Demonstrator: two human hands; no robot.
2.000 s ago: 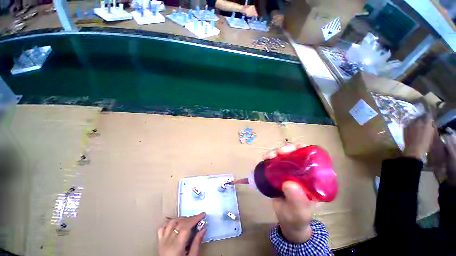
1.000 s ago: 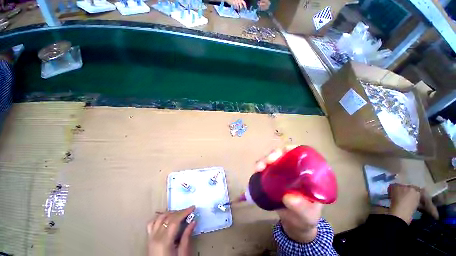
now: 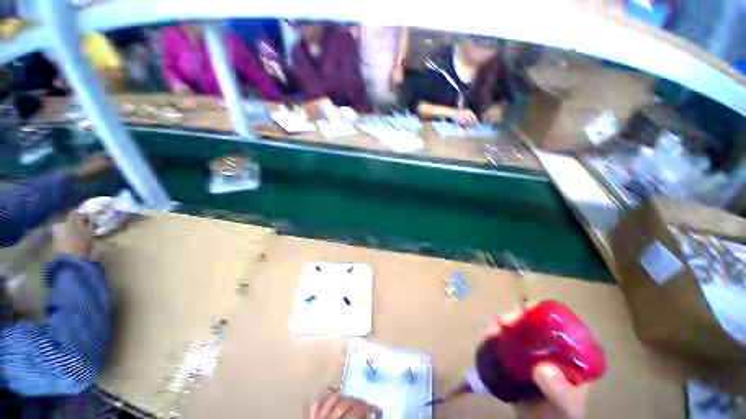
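My right hand is closed around a red-pink squeeze bottle with a dark collar. Its thin dark nozzle points left, with the tip at the right side of a white square plate. Small upright metal parts stand on the plate's far half. My left hand is at the plate's near left corner, cut off by the bottom edge and blurred. What its fingers hold is hidden. The near part of the plate is cut off too.
A second white plate with dark marks lies just beyond. Small blue-silver parts lie right of it. A green conveyor carries a plate with a round dish. A carton stands right. Another person's arm is at left.
The view has tilted up and left, showing people across the belt. A second white plate now lies beyond the worked plate. The dish on the belt appears farther right. The bottle remains in my right hand.
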